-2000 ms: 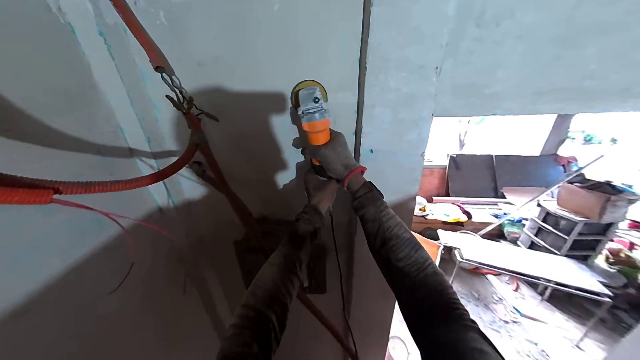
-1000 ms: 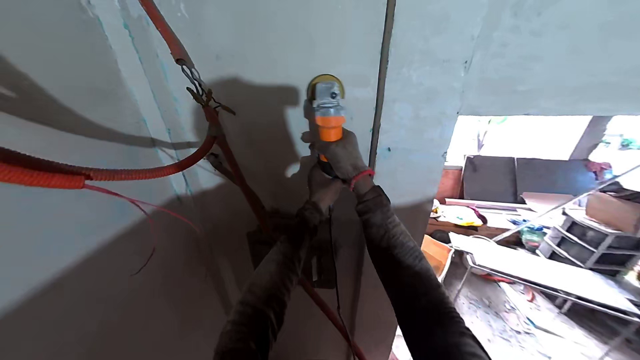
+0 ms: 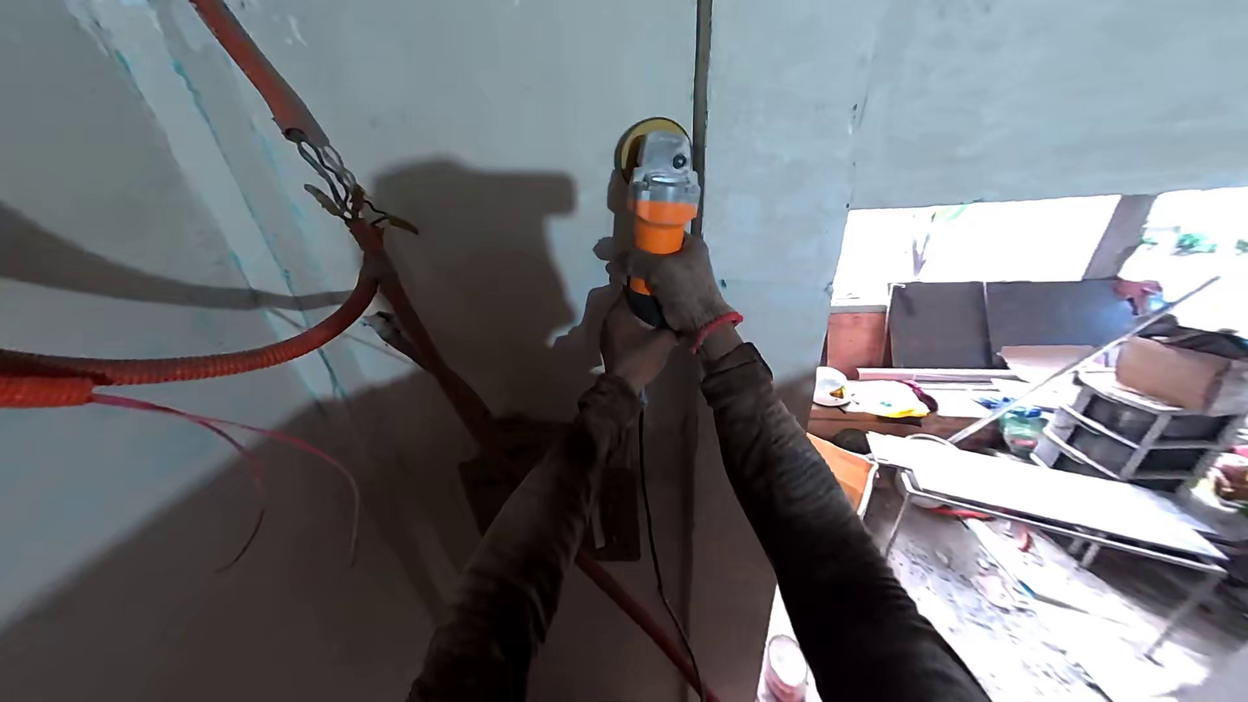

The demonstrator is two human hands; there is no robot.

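Observation:
An angle grinder with an orange body and silver head is held upright against a grey wall. Its yellowish disc lies at the wall, just left of a dark vertical groove. My right hand, in a glove with a red cuff, wraps the orange body. Below it, my left hand grips the dark lower end of the grinder. A black cord hangs down beneath my hands. Whether the disc touches the wall cannot be told.
Orange corrugated conduits with loose wires cross the wall at left. A dark recessed box sits behind my left forearm. At right stand a white-topped table, a drawer rack with a cardboard box, and debris on the floor.
Both hands keep hold of the grinder, which has moved closer to the vertical groove. The view has shifted slightly.

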